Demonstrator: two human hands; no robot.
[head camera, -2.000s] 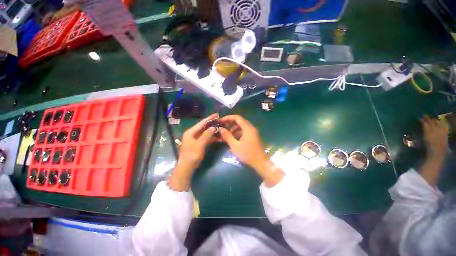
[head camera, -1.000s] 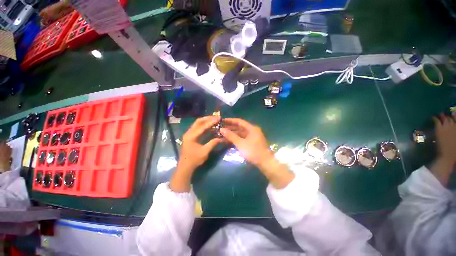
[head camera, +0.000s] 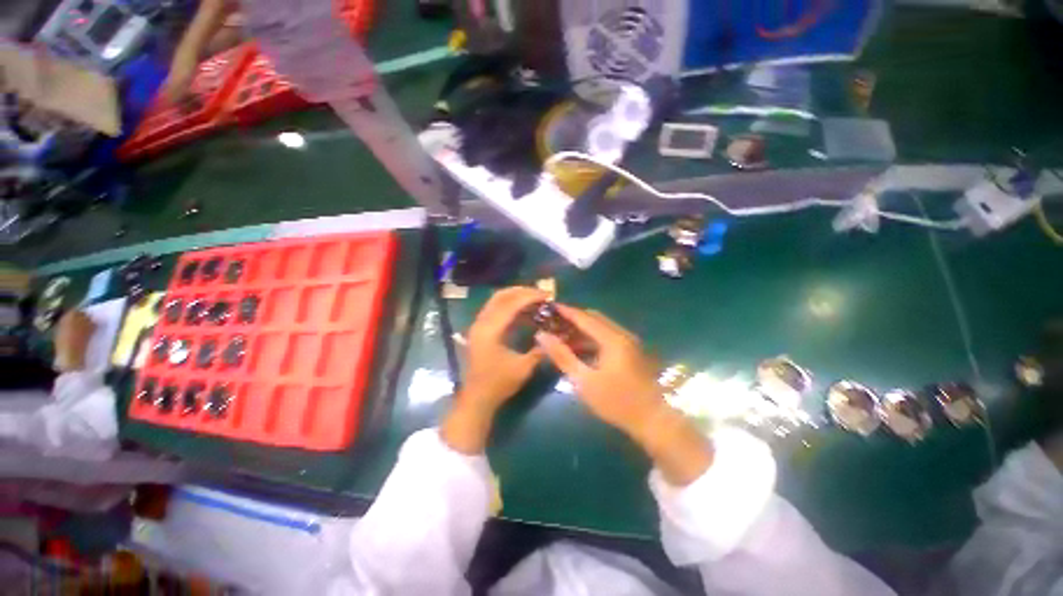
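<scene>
My left hand (head camera: 498, 355) and my right hand (head camera: 609, 370) meet over the green bench in the middle of the view. Between their fingertips they hold a small dark, shiny watch case (head camera: 553, 323), mostly hidden by the fingers. A small pale piece (head camera: 547, 286) shows at my left fingertips; whether it is joined to the case cannot be told. A row of round shiny watch cases (head camera: 853, 406) lies to the right of my hands. The red tray (head camera: 305, 396) at the left holds dark round watch heads (head camera: 189, 398) in its left pockets.
A white power strip (head camera: 530, 210) with black plugs lies beyond my hands. Small inner modules (head camera: 674, 261) lie right of it. A white cable (head camera: 711, 203) runs along the divider. A black cable (head camera: 441, 305) lies beside the tray. Other workers' sleeves (head camera: 53, 413) show at both sides.
The whole view has shifted, so bench things appear further right. A person's arm now shows by the far trays at upper left. My hands still hold the small case together, with fingers slightly changed.
</scene>
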